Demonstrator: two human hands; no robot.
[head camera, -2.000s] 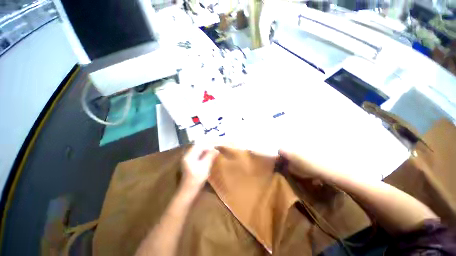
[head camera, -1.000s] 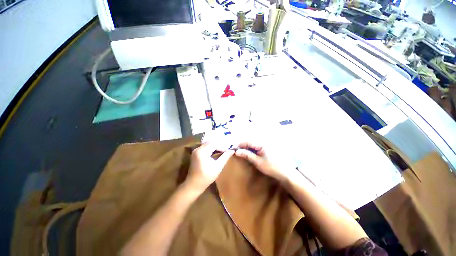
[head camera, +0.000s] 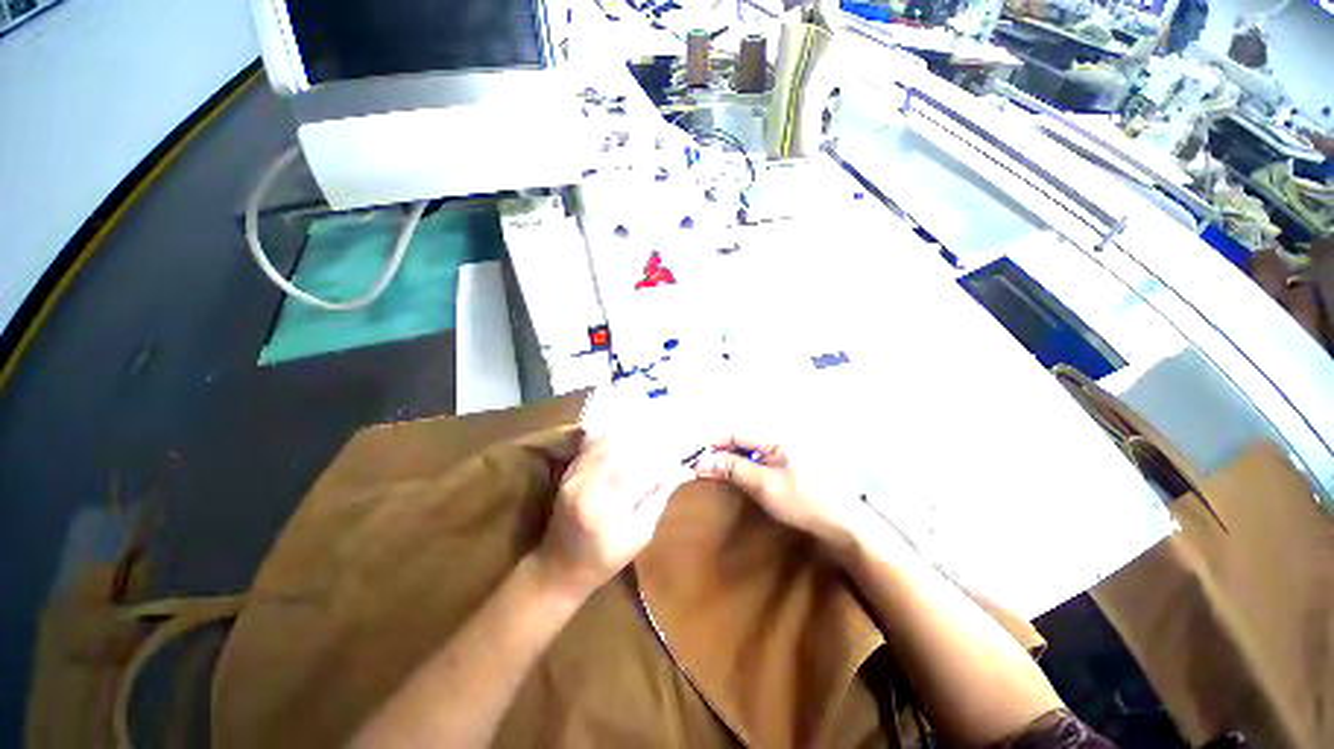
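Observation:
A large brown bag body panel (head camera: 395, 542) hangs over my lap and rises to the front edge of the white machine table. A folded brown part (head camera: 732, 571) with a pale edge lies on it between my forearms. My left hand (head camera: 603, 498) holds the brown material near the machine head. My right hand (head camera: 764, 480) is close beside it, fingers pinched at a small dark item between the hands, too small and overexposed to name. The white sewing machine head (head camera: 622, 278) has a red three-diamond mark. The needle area is washed out by glare.
A black control screen (head camera: 417, 32) stands upper left, with a pale hose (head camera: 329, 303) over a teal mat (head camera: 351, 278). Thread cones (head camera: 752, 65) stand behind the machine. More brown bags (head camera: 1229, 585) with handles hang at the right. A strap loop (head camera: 139, 659) shows lower left.
My right hand has moved left to meet my left hand near the needle area. Over the last second both hands have shifted only slightly, and a small dark item shows between the fingers.

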